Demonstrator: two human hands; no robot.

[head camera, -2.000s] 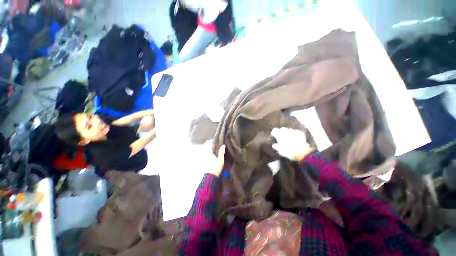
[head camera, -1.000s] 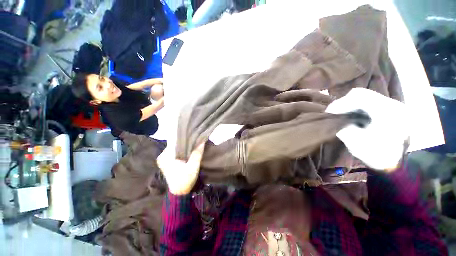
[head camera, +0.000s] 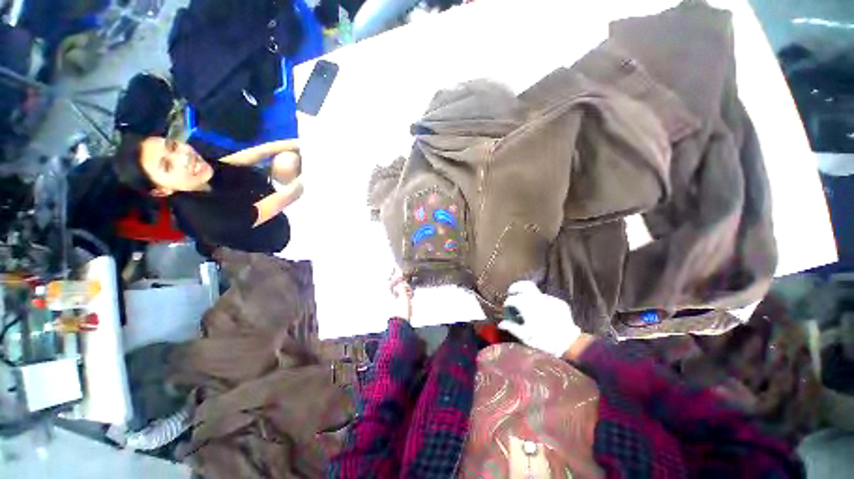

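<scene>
Brown trousers (head camera: 529, 187) lie on the white table (head camera: 351, 206), their waistband edge nearest my body and the legs running up and to the right. A back pocket with a blue and reddish print (head camera: 434, 226) faces up at the left. My left hand (head camera: 401, 288), bare and overexposed, is at the waistband's left corner; its fingers are hard to make out. My right hand (head camera: 538, 318), in a white glove, is at the waistband to the right of the pocket, with fingertips at the cloth edge. Any tool in the glove is not clear.
A person in black (head camera: 220, 210) sits at the table's left side, forearms toward its edge. A smartphone (head camera: 318, 88) lies at the far left corner. Brown cloth heaps (head camera: 267, 374) lie at the lower left. Another brown garment part with a blue mark (head camera: 642, 318) is at the near right edge.
The trousers have gone from being stretched between my raised hands to lying flatter, printed pocket up. My hands have come lower and closer together.
</scene>
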